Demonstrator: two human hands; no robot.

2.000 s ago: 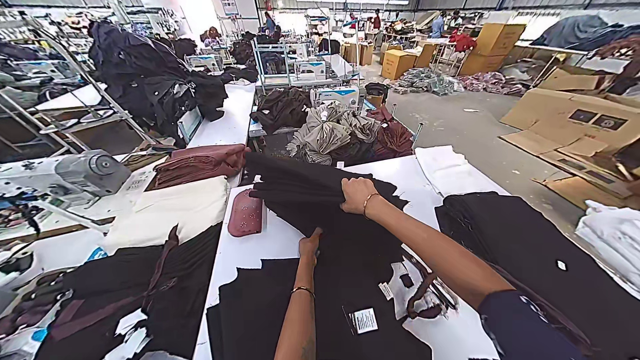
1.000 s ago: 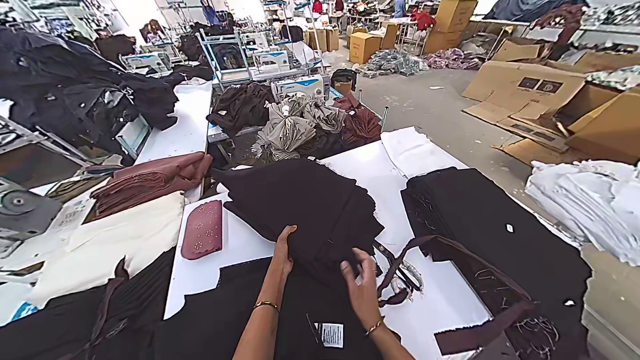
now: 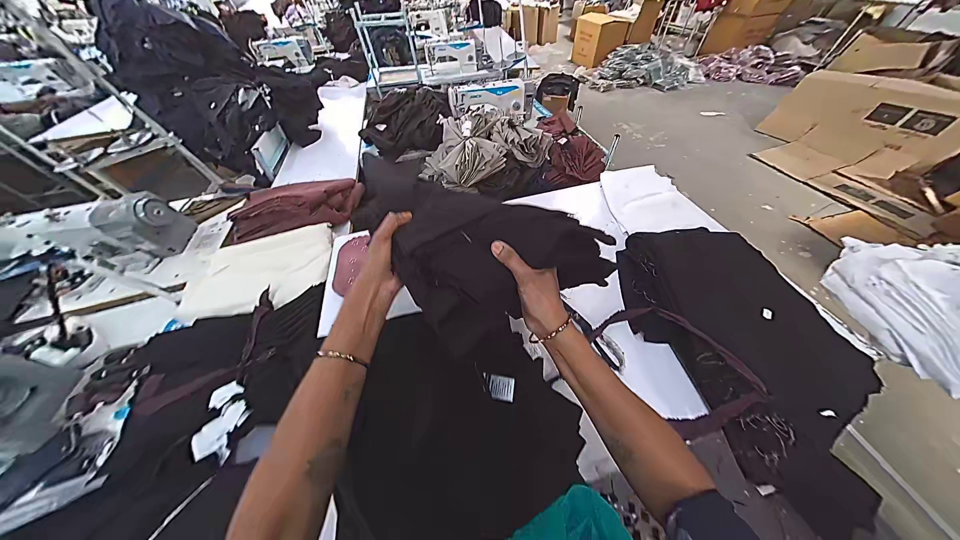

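Between my left hand [image 3: 386, 255] and my right hand [image 3: 531, 289] is a bundle of black fabric pieces [image 3: 465, 259], lifted over the white table [image 3: 559, 196]. Both thumbs lie on top of it, and the fingers are hidden under the cloth. Below the bundle, closer to me, more black fabric [image 3: 450, 442] is spread out, with a small white printed label [image 3: 500, 388] on it. A pink patterned case or pouch [image 3: 350, 266] lies just left of my left wrist, partly covered by it. Right of my right hand is a stack of black fabric [image 3: 720, 300].
Folded maroon cloth [image 3: 296, 208] and cream cloth [image 3: 259, 274] lie at the left, near a sewing machine [image 3: 127, 225]. Bunched grey fabric [image 3: 466, 154] sits beyond the table. White cloth [image 3: 641, 196] covers its far corner. Cardboard [image 3: 862, 142] and white garments [image 3: 900, 307] are at the right.
My right hand, whose fingers were apart over the black pile a second ago, now grips its right side. The bundle has been raised and bent between both hands.
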